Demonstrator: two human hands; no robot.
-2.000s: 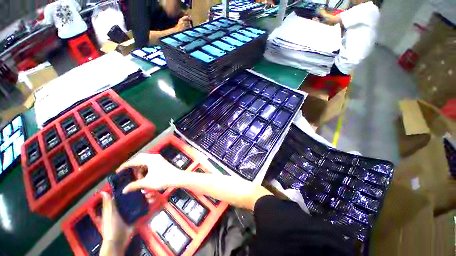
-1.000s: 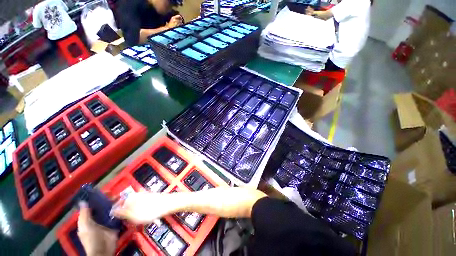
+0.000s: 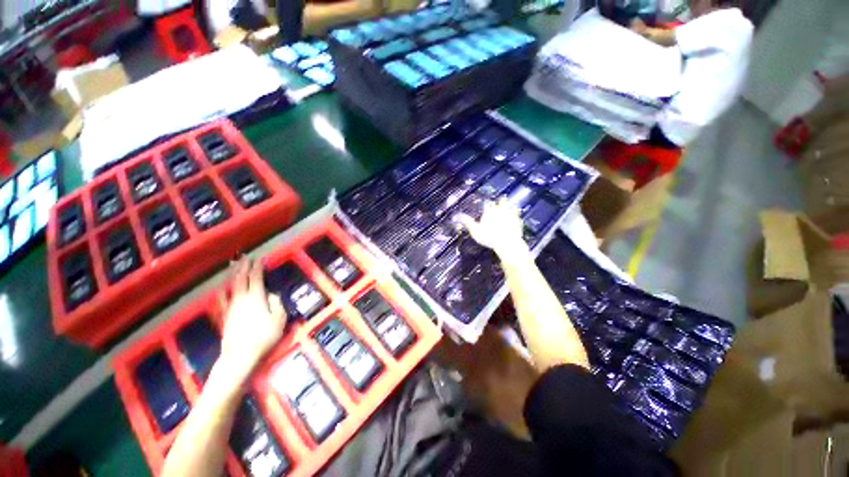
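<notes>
A red foam tray (image 3: 414, 328) holds black handsets (image 3: 347, 351) with silver and white label patches. Plain dark covers show on the units (image 3: 163, 389) at its left end. My left hand (image 3: 251, 317) lies palm down over the upper row, fingers apart, partly hiding the middle pockets; no held thing shows. A black blister tray (image 3: 410, 219) of dark covers is on the right. My right hand (image 3: 493, 228) is over its middle, fingers spread and nothing visible in it. Contact with a cover cannot be told.
A second red foam tray (image 3: 172, 289) with handsets is at left. Beyond stand tall stacked black trays (image 3: 410, 102) with light-blue pieces and white sheet piles (image 3: 177, 102). Crinkled black blister sheets (image 3: 642, 345) are lower right. A person in white (image 3: 712, 74) is upper right.
My hands have separated. The dark piece held over the foam tray is no longer in them. My right hand has moved right onto the blister tray; my left hand has moved up and right over the foam tray.
</notes>
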